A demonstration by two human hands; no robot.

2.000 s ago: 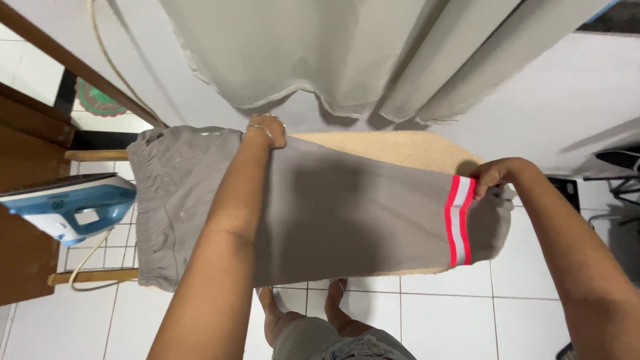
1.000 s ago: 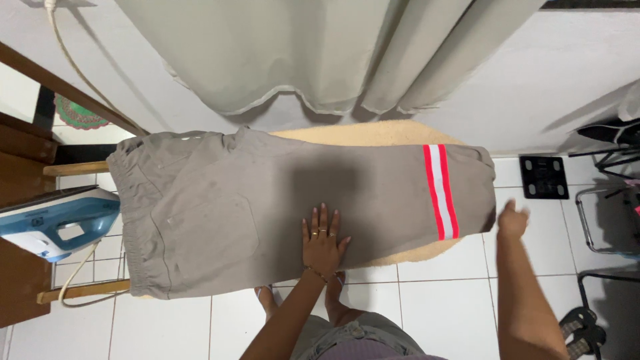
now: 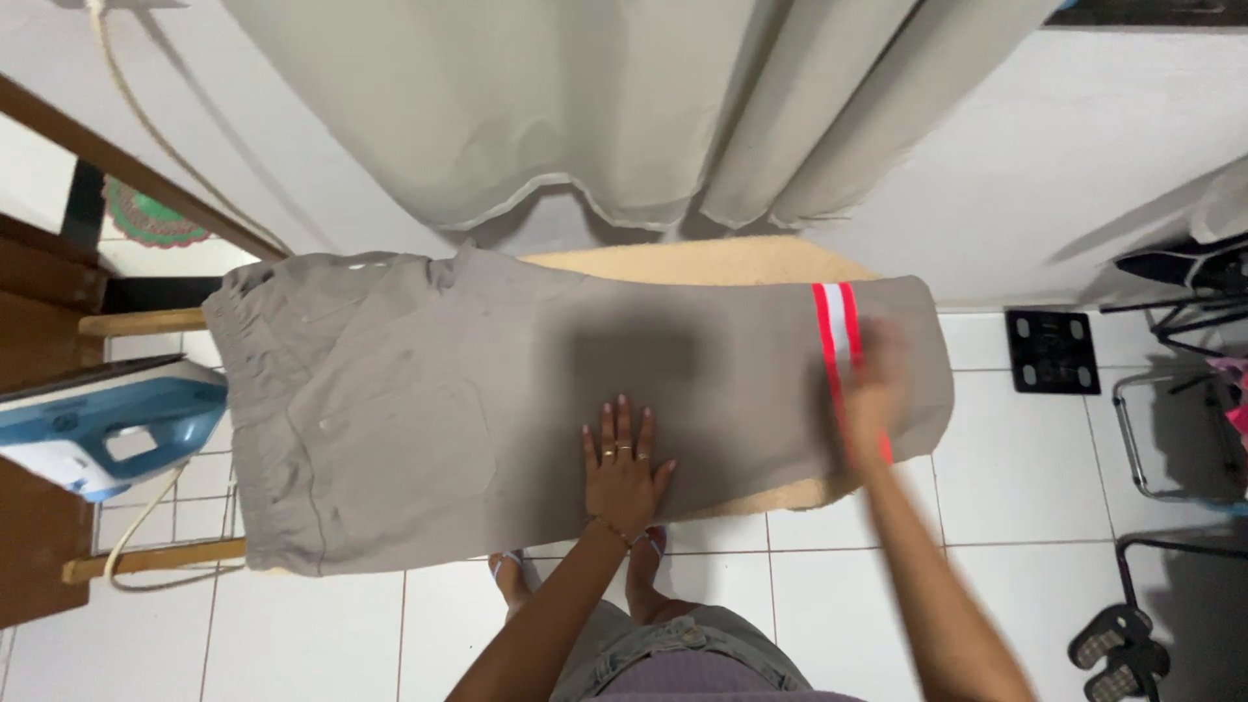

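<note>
Grey trousers (image 3: 409,390) with an elastic waistband lie spread over a padded ironing board (image 3: 702,258), the waist at the left and the leg's hem at the right. A red and white reflective band (image 3: 836,322) crosses the leg near the hem. My left hand (image 3: 622,476) rests flat on the cloth near the board's near edge, fingers apart and holding nothing. Blurred by motion, my right hand (image 3: 873,395) is over the band; its fingers are unclear. A blue and white steam iron (image 3: 107,424) stands beyond the waistband at the far left.
A pale curtain (image 3: 546,97) hangs behind the board. The iron's cord (image 3: 141,522) loops at the left beside wooden supports (image 3: 156,561). On the tiled floor at the right are a black bathroom scale (image 3: 1052,352), a metal-framed chair (image 3: 1121,439) and flip-flops (image 3: 1116,648).
My left hand has moved from the trousers' upper edge to lie flat lower on the leg. My right hand let go near the hem, was beside it one second ago, and is now over the band.
</note>
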